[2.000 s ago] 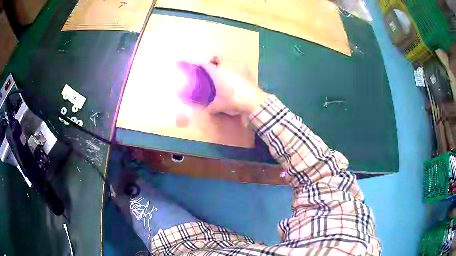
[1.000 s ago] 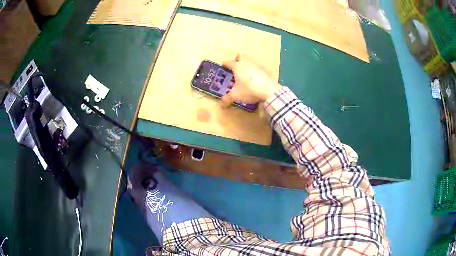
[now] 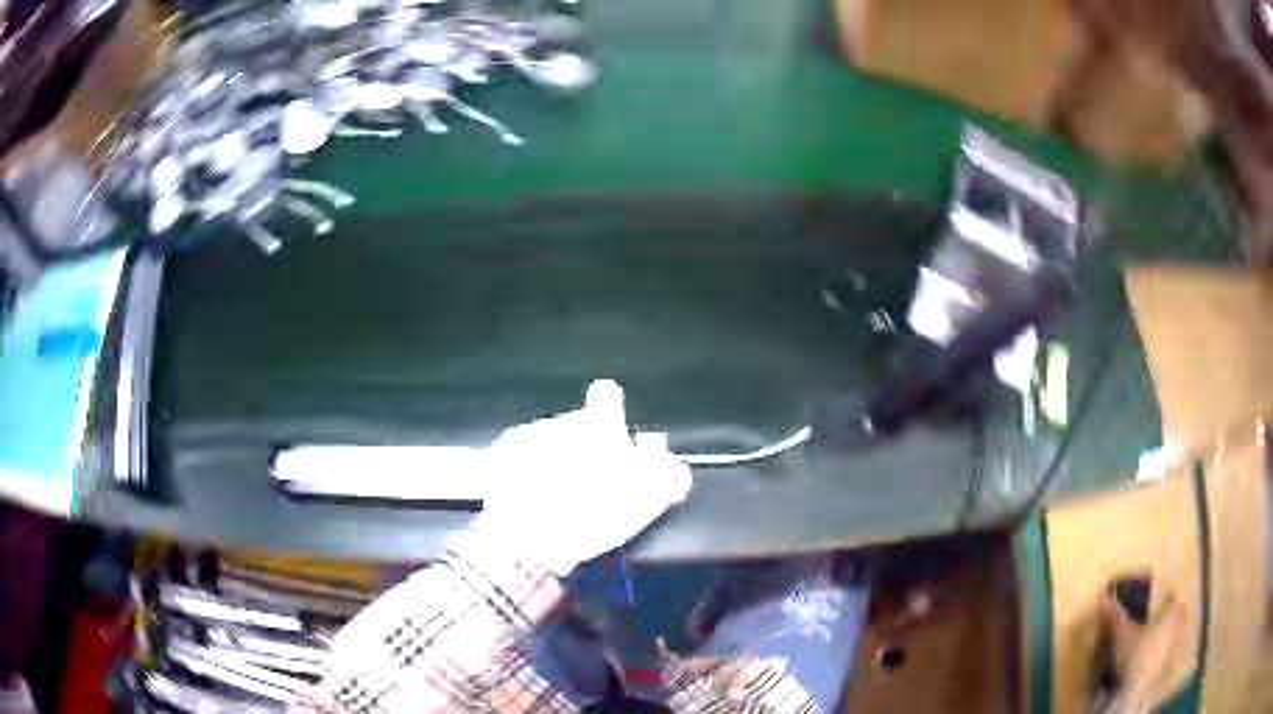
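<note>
The picture is blurred. My left hand (image 3: 593, 481), in a white glove, is closed on the right part of a long white bar housing (image 3: 384, 472), which lies along the bench's near edge. A thin white lead (image 3: 761, 449) curves out to the right of the glove. A short blue wire (image 3: 627, 579) hangs below it. The glove hides what is at the bar's right end. A thick black electric screwdriver (image 3: 963, 360) lies slanted by the grey-white screw feeder (image 3: 1012, 209) at the right. I cannot make out my right hand.
A heap of wired discs (image 3: 300, 126) spreads over the back left. White parts (image 3: 231, 642) lie below the bench at the left. A black phone (image 3: 1131, 600) lies on cardboard (image 3: 1166, 537) at the lower right. Dark mat (image 3: 531, 307) spans the bench.
The view has swung left from the cardboard and phone to the bench. My right hand, earlier on the phone, no longer shows clearly. My gloved left hand and the bar have come into view.
</note>
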